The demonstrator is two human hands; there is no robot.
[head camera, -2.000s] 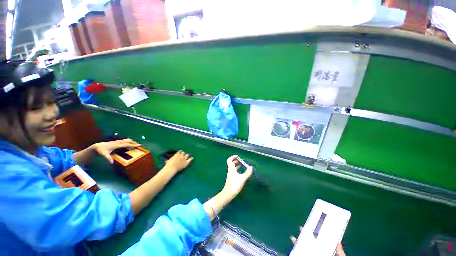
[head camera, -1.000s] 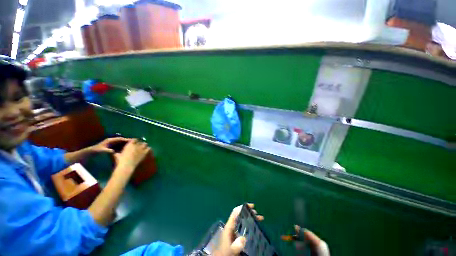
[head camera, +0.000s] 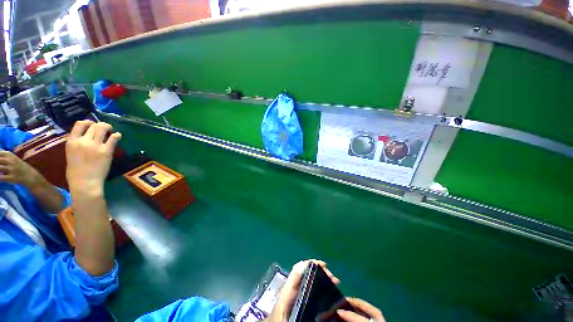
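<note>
My left hand [head camera: 290,294] holds a thin rectangle with a glossy black face [head camera: 321,295], which looks like a display module, tilted up at the bottom centre. Its silvery side edge faces left. My right hand [head camera: 361,310] has its fingertips on the lower right of the black face. Both hands and the module are cut off by the bottom edge. A clear plastic tray [head camera: 267,290] with pale pieces lies left of my left hand, partly hidden by it and my sleeve.
A neighbour's raised hand [head camera: 91,154] and blue sleeves are at left, beside stacked brown frame trays [head camera: 169,195]. The green partition carries a blue bag [head camera: 282,129] and an instruction sheet [head camera: 371,148]. Another clear tray [head camera: 553,289] is at far right.
My left hand has drawn back from the bench and now holds the black-faced module; a slotted surface showed a second ago. My right hand has moved onto it. The neighbour's hand has lifted off the brown stack.
</note>
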